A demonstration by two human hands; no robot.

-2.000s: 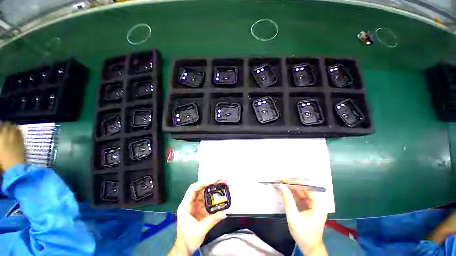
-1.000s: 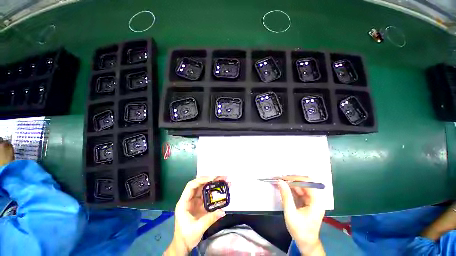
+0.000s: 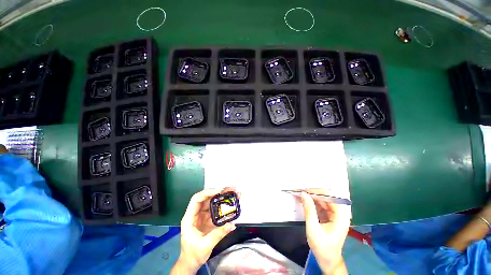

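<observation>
My left hand (image 3: 200, 228) holds a black rounded-square housing (image 3: 225, 208) by its edges, its open side up, with gold-yellow and whitish parts inside. My right hand (image 3: 325, 225) holds silver tweezers (image 3: 335, 200) between thumb and fingers. The tweezers lie nearly level, their tip pointing left toward the housing and apart from it. Both hands are over the near part of a white paper sheet (image 3: 274, 166). Behind the sheet, a black foam tray (image 3: 280, 131) holds one housing in each pocket.
A second foam tray (image 3: 156, 129) with housings stands lengthwise at left. More dark trays stand at far left (image 3: 59, 88) and far right (image 3: 464, 91). A red-and-white label (image 3: 170, 160) and a small coppery part (image 3: 402, 35) lie on the green bench. Blue-sleeved people sit on both sides.
The view has shifted, so the trays and bench appear further left and slightly higher. The housing is tilted a little differently in my left hand. The neighbour's hand at left has mostly left the picture.
</observation>
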